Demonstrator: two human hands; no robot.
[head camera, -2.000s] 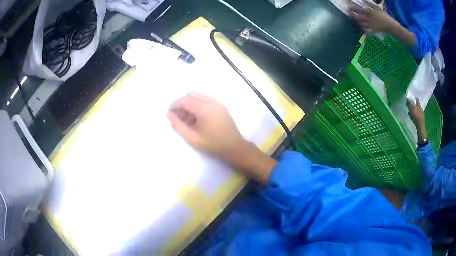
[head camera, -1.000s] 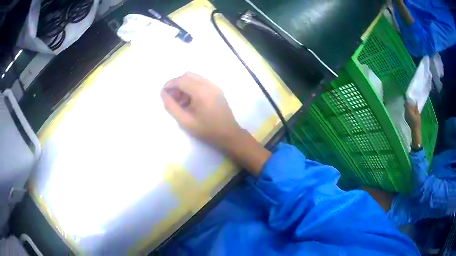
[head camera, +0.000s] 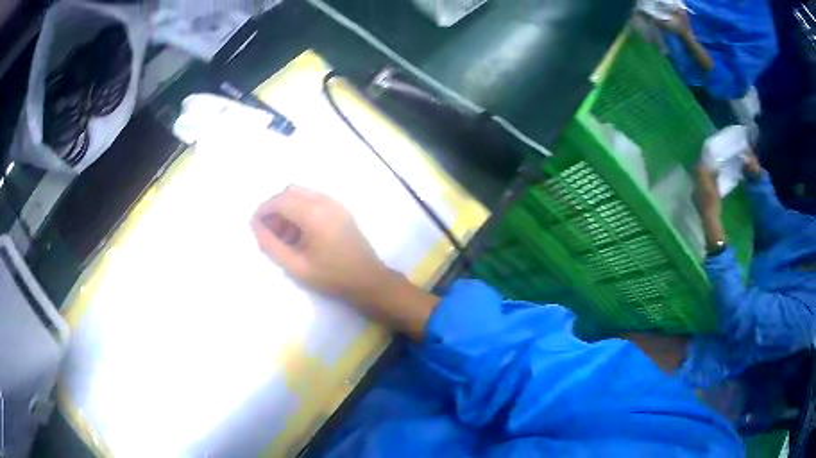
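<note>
My right hand (head camera: 307, 240) rests on the white, yellow-edged work mat (head camera: 170, 295), its fingers curled in. No object shows in it, though the hand is blurred and the inside of the curl is hidden. My left hand is not in view. A white-grey box-shaped unit (head camera: 27, 358) with a loop handle is cut off by the left edge, beside the mat. A crumpled white wad (head camera: 204, 121) lies at the mat's top edge, with a slim dark stick (head camera: 259, 109) beside it.
A black cord (head camera: 380, 161) curves over the mat's right part. An open bag of black rings (head camera: 85, 94) is at upper left. A thin white cable (head camera: 403, 58) crosses the bench. A green crate (head camera: 617, 241) holding white things is at right, with people in blue around it.
The view has shifted, so the mat, hand and crate sit further left in the picture. My right hand keeps its curled pose on the mat. The white item at the crate has moved slightly.
</note>
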